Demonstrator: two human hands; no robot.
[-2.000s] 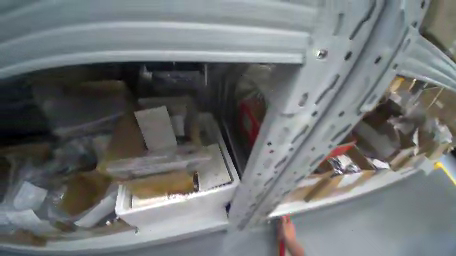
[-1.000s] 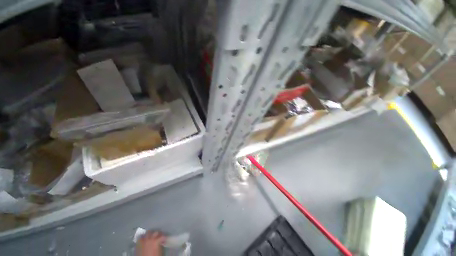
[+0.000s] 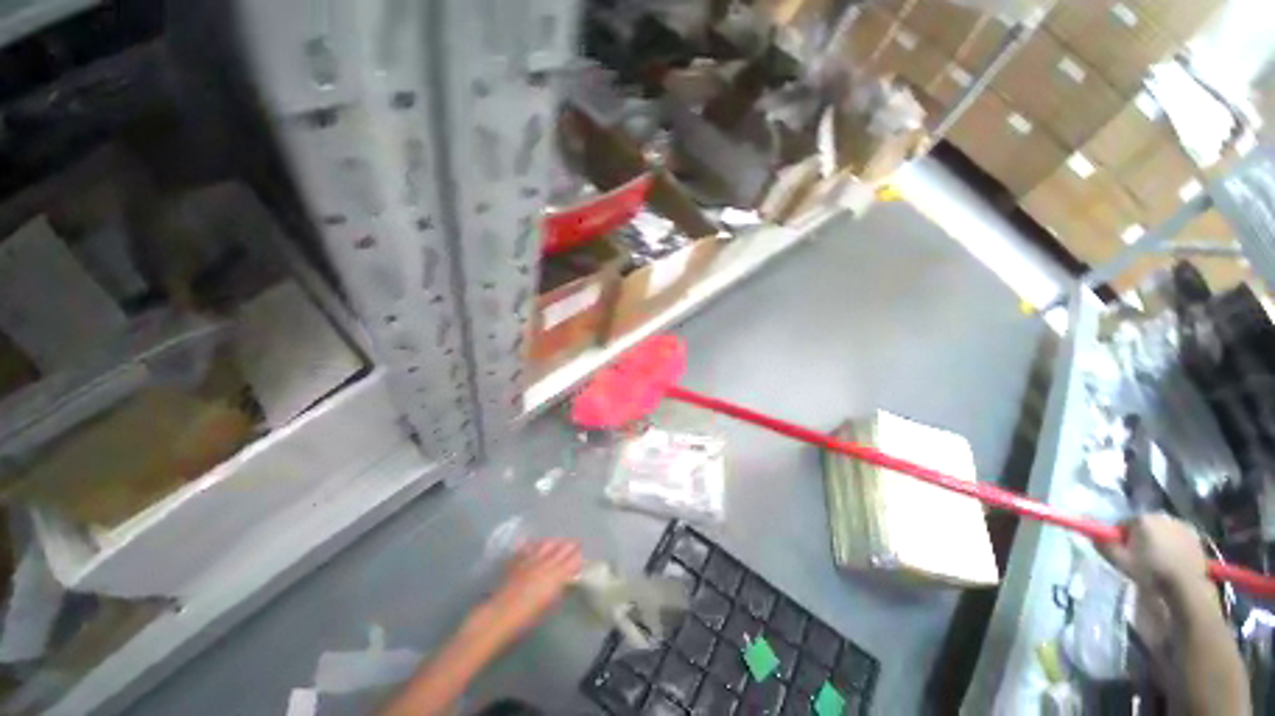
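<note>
My left hand [image 3: 543, 571] is low in the middle, blurred, with a crumpled pale scrap [image 3: 625, 599] at its fingers, over the edge of a black compartment tray [image 3: 755, 629] holding green pieces. My right hand [image 3: 1169, 557] at the right grips the long red handle of a broom [image 3: 895, 464]. The broom's pink-red head [image 3: 629, 382] is raised by the foot of the rack upright. A clear bag [image 3: 671, 473] with whitish contents lies on the floor below the head. Small white scraps [image 3: 550, 480] lie beside it.
A grey rack upright [image 3: 462, 238] stands left of centre. A white open box [image 3: 266, 483] and cardboard bins [image 3: 650, 287] sit on the bottom shelves. A pale yellow-tan block [image 3: 916, 497] lies on the floor. Another rack edge [image 3: 1042, 532] runs along the right; stacked cartons [image 3: 1035, 126] stand behind.
The view has swung right and down. The broom head has come into view, off the shiny bag. My right hand now shows on the handle. My left hand is nearer the tray, with the scrap over its edge.
</note>
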